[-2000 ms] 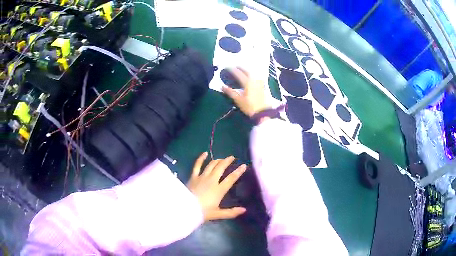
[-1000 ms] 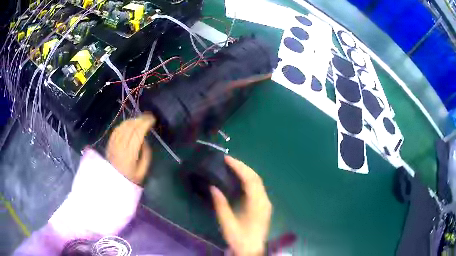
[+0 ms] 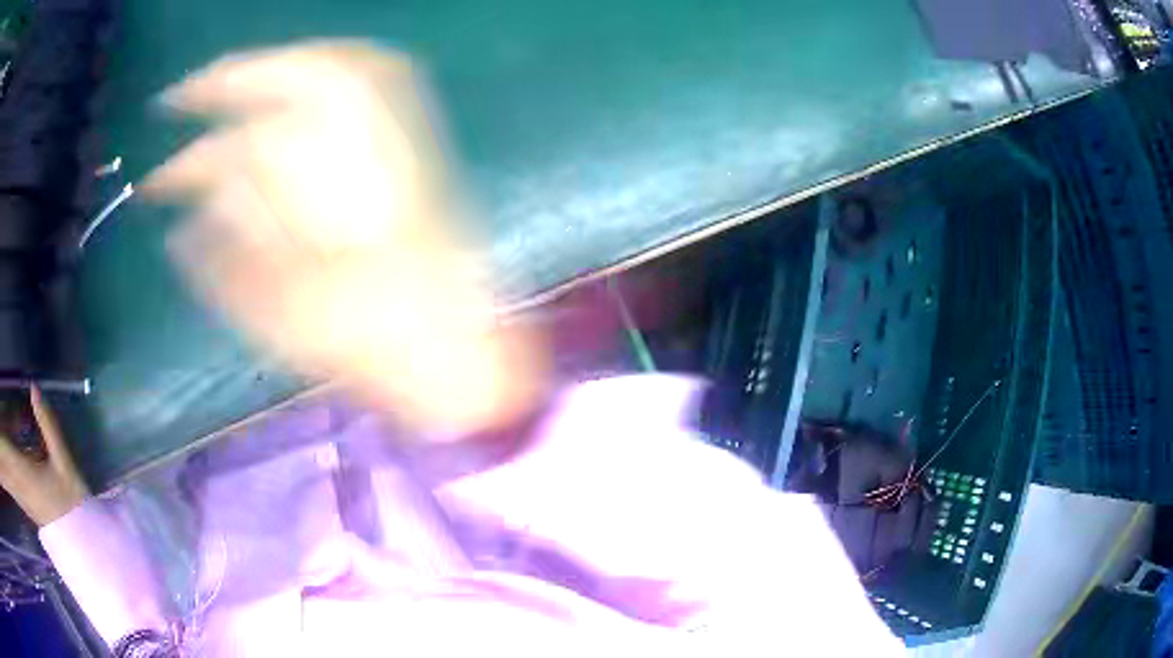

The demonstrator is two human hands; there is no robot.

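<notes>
My right hand [image 3: 315, 193] is large and strongly blurred above the green bench [image 3: 618, 116]. Its fingers point left and look apart, with nothing visible in them. My left hand [image 3: 39, 456] is small at the left edge and partly cut off, at the near end of the row of black blower fans [image 3: 39, 244]. A dark thing shows by its fingers; whether it is gripped cannot be told. Short pale leads stick out from the row. Several black fans [image 3: 875, 476] with thin red wires lie in the dark green-blue crate [image 3: 1036, 321] below the bench edge.
The bench's front edge [image 3: 746, 216] runs diagonally between the bench and the crate. A dark foam sheet [image 3: 1010, 28] lies at the top right of the bench. A white surface [image 3: 1081, 546] is beside the crate at lower right.
The view has swung right and down to the crate. The fan row now sits at the left edge. My right hand has let go of the black fan and moved away; the sticker sheets are out of view.
</notes>
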